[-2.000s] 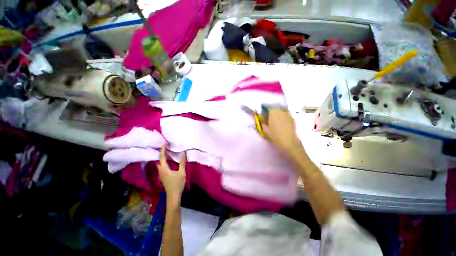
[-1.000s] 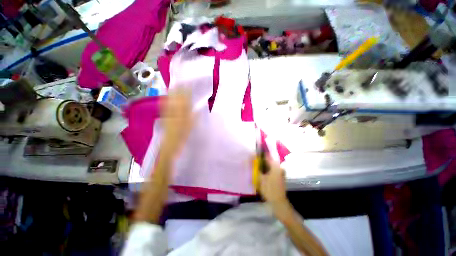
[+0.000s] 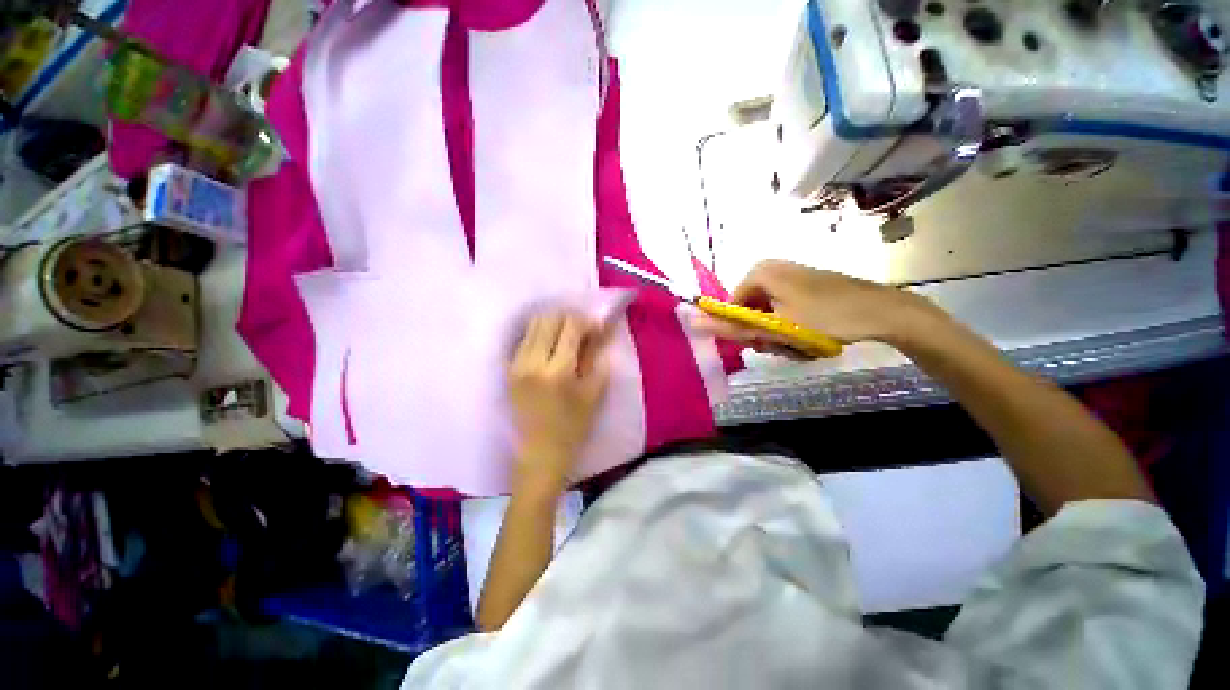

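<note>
The magenta garment panels with a pale pink side (image 3: 405,330) lie spread on the table and over its front edge. My left hand (image 3: 556,371) is on the pale pink cloth near its lower right part, with a small fold raised at the fingertips; the fingers look bent onto the cloth. My right hand (image 3: 796,307) holds scissors (image 3: 769,325) with a yellow handle. Their silver blades point left, over the magenta strip at the panel's right edge. Whether the blades touch cloth is not clear. A narrow magenta piece (image 3: 710,280) lies by the right hand.
A white sewing machine head with a blue stripe (image 3: 863,101) stands at the upper right. A second machine with a round handwheel (image 3: 95,279) is at left. A blue and white box (image 3: 196,202) and a green-labelled bottle (image 3: 176,108) stand behind it. A blue crate (image 3: 438,573) is below.
The garment lies closer and further left in view. My left hand has moved down onto its lower right part. My right hand has moved up, and the scissors now point left.
</note>
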